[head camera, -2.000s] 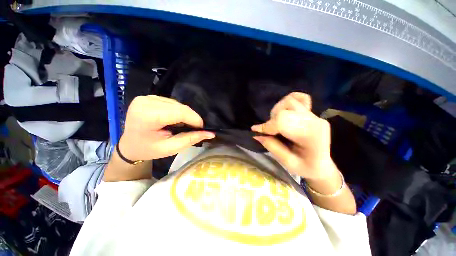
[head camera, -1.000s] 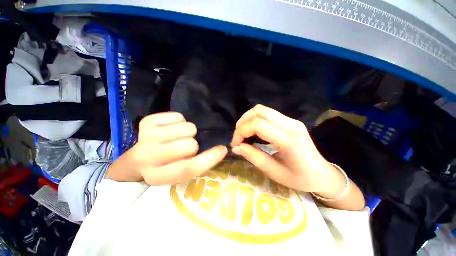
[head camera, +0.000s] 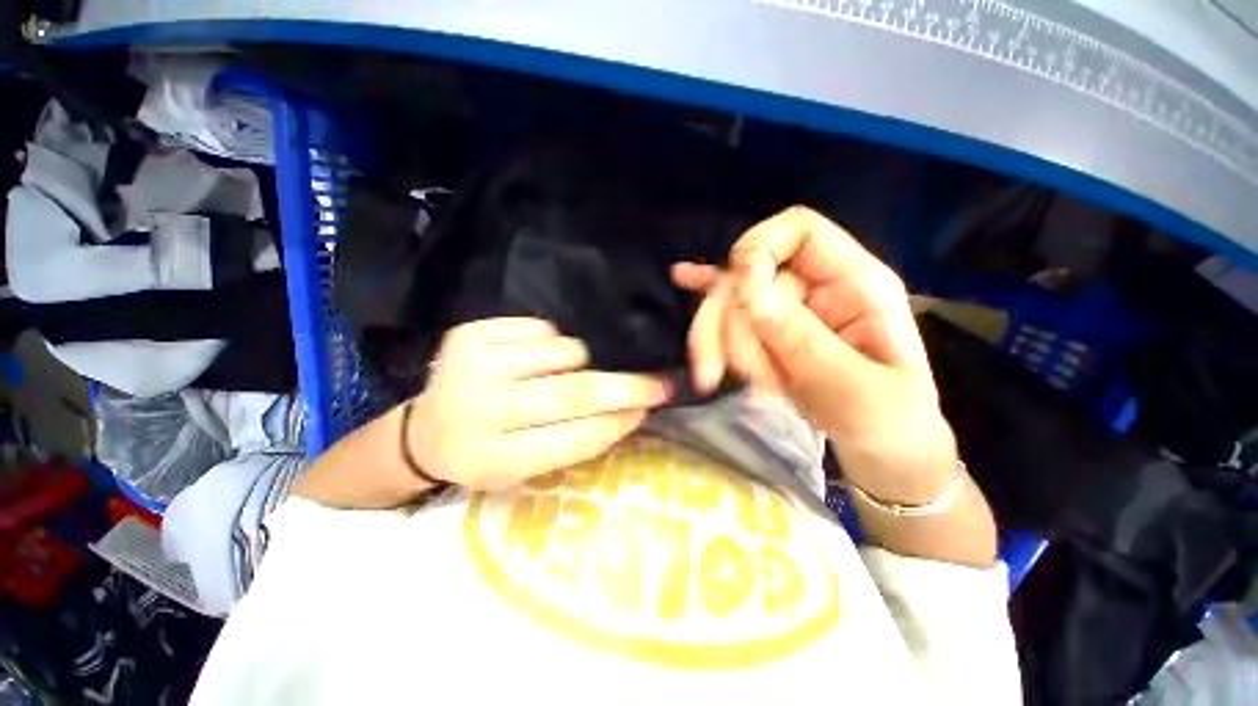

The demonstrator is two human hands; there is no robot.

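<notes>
A black garment (head camera: 552, 276) lies dark and heaped in my lap, below the table edge. My left hand (head camera: 531, 407) is at the centre, its fingers closed on a dark fold of the garment at the fingertips. My right hand (head camera: 821, 338) is raised just right of it, with thumb and index finger together and the other fingers loosely curled. It is slightly blurred; whether a thread or anything else is between its fingertips cannot be seen. No snips are visible in either hand.
The pale table (head camera: 662, 55) with a blue edge and ruler scale crosses above. A blue basket (head camera: 297, 276) stands at the left, beside grey and black pieces (head camera: 104, 262) and a clear plastic bag (head camera: 152, 435). Another blue basket (head camera: 1069, 352) and black cloth (head camera: 1090, 483) are at the right.
Both hands first held a fold stretched between them, then came together low at the centre. Now my right hand has lifted up and right, while my left stays near the fold.
</notes>
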